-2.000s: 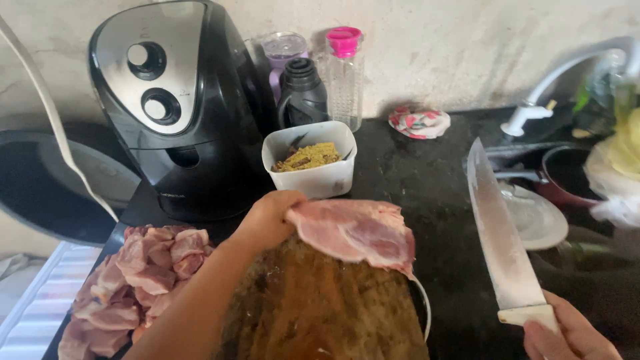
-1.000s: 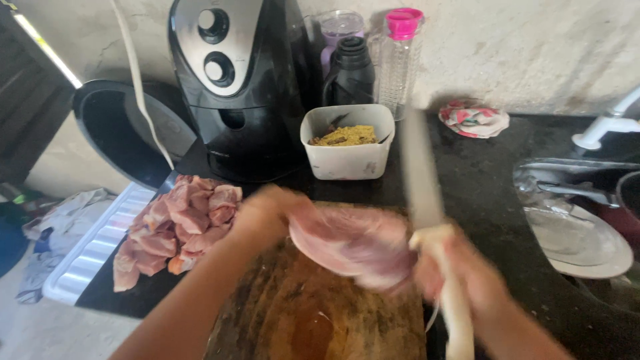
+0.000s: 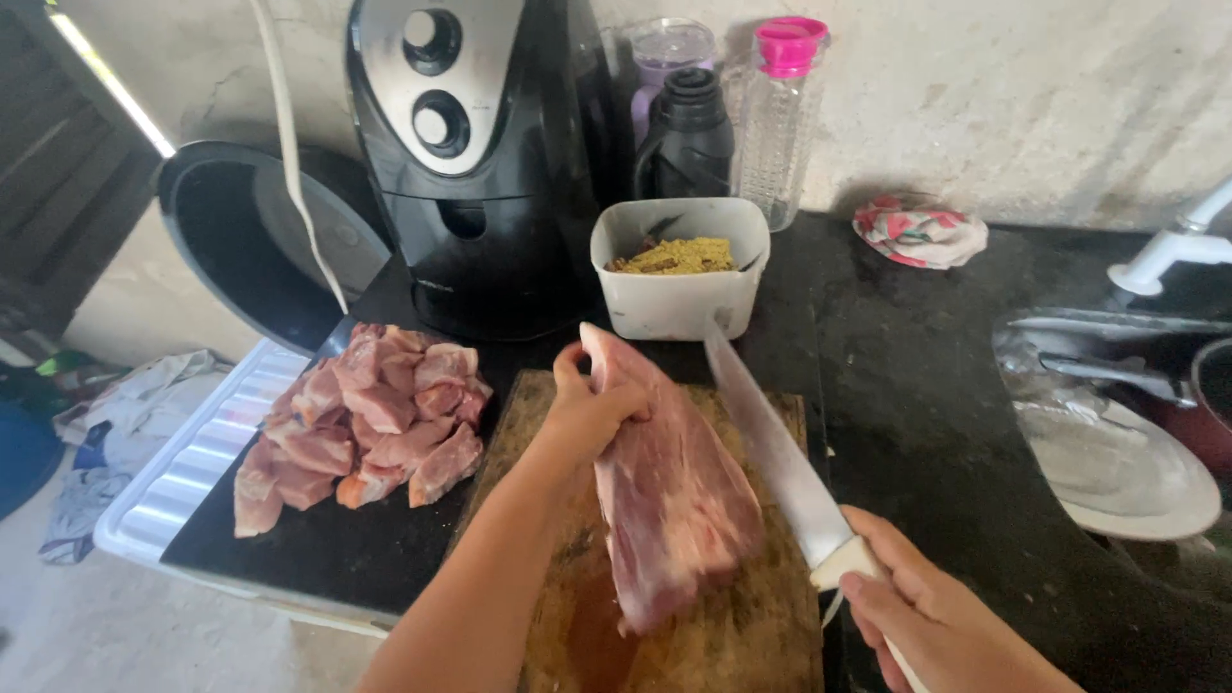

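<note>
My left hand (image 3: pixel 599 409) grips the upper end of a slab of raw meat (image 3: pixel 674 491), which slants down over a worn wooden cutting board (image 3: pixel 568 616). My right hand (image 3: pixel 914 606) holds a kitchen knife (image 3: pixel 784 462) by its white handle. The blade points up and away, just right of the meat and apart from it, with its tip in front of a white plastic tub (image 3: pixel 674 306) of yellow seasoning. Left of the board, a pile of raw meat chunks (image 3: pixel 375 414) lies on the black countertop (image 3: pixel 318 568).
A black air fryer (image 3: pixel 491 250) stands behind the meat pile, beside a large dark basin (image 3: pixel 260 241). A dark flask (image 3: pixel 688 135) and a clear bottle (image 3: pixel 770 144) are behind the tub. At right are a crumpled cloth (image 3: pixel 919 231), a white faucet (image 3: pixel 1169 252) and a sink with a plate (image 3: pixel 1126 472).
The slab, stretched sideways from my left hand before, now slants down toward me over the board. The knife has moved left from near the sink to beside the meat. The view has shifted.
</note>
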